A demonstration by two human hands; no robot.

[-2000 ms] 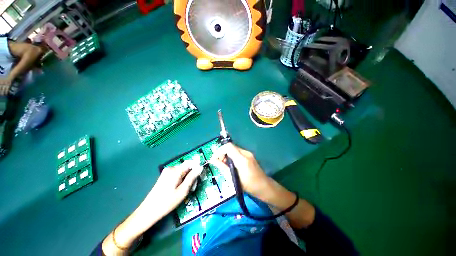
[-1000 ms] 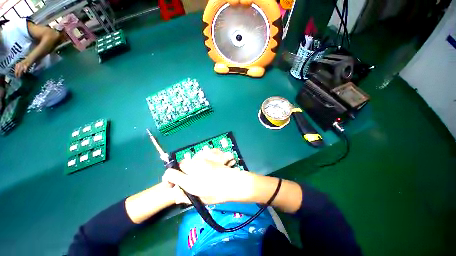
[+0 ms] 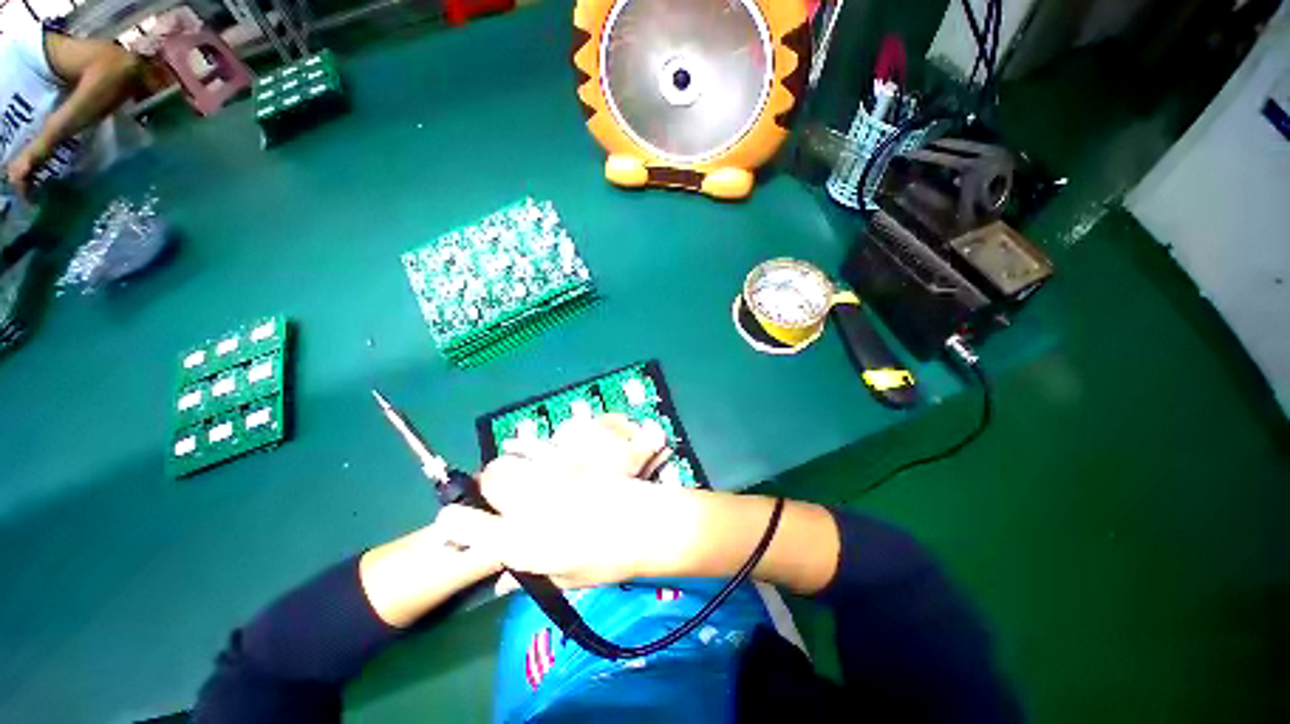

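Observation:
The green PCB panel (image 3: pixel 632 392) lies on a black backing in front of me, its near part covered by my hands. My right hand (image 3: pixel 580 509) crosses over my left and is closed on the black-handled soldering iron (image 3: pixel 429 458). The iron's metal tip points up and left, away from the panel, over the mat. My left hand (image 3: pixel 474 540) is mostly hidden beneath the right; its fingers and anything in them cannot be made out. Both hands are overexposed.
Stacked PCB panels (image 3: pixel 498 280) lie beyond the work, another PCB stack (image 3: pixel 234 393) left. A round cup (image 3: pixel 788 300), yellow-and-black handled tool (image 3: pixel 873 354) and soldering station (image 3: pixel 917 283) are right. A fan (image 3: pixel 682 82) stands behind. A person's arm (image 3: pixel 88 99) shows far left.
From two seconds ago, my hands have gone from side by side to crossed, and the iron has swung left. Since one second ago, the hands have barely changed; the view has shifted slightly.

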